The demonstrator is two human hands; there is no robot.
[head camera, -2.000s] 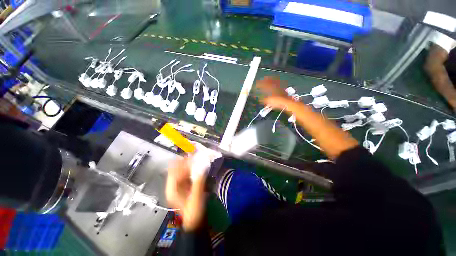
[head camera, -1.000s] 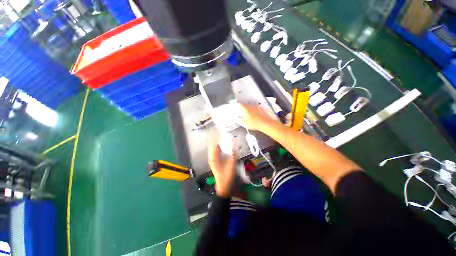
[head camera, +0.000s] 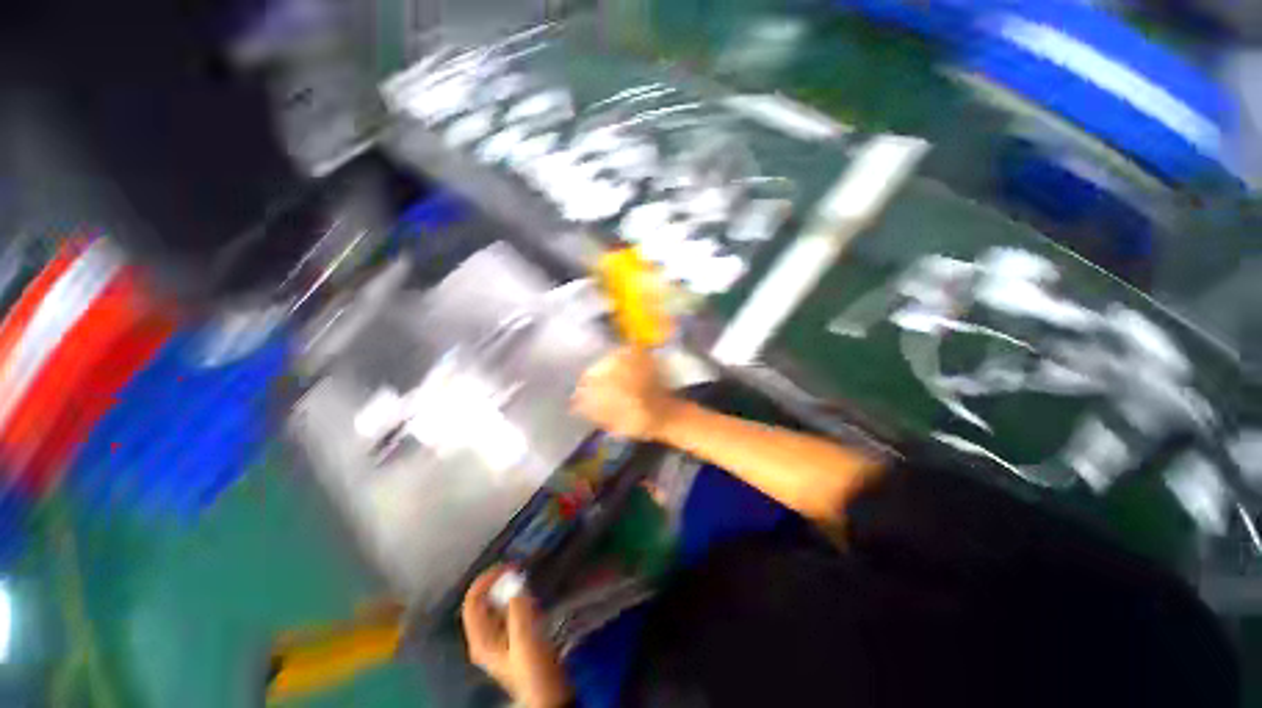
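Observation:
The frame is strongly blurred. My right hand (head camera: 623, 394) is curled at the far end of the machine's dark front panel (head camera: 561, 505), beside a yellow post. My left hand (head camera: 509, 636) is at the near end of the panel, with a small white spot or thing at its fingertips. Whether either hand presses or holds something cannot be told. A bright white blurred mass (head camera: 457, 415) lies mid-way on the grey base plate (head camera: 401, 512); adapter and nest cannot be told apart there.
The black machine head (head camera: 139, 152) fills the upper left. Yellow posts stand at the plate's far end (head camera: 635, 293) and near end (head camera: 336, 656). White corded adapters (head camera: 1052, 332) lie on the green belt, both sides of a white divider strip (head camera: 824, 249). Red and blue crates (head camera: 180, 422) are left.
Both hands have left the area under the horn and moved apart to the two ends of the front panel. The view has swung towards the belt.

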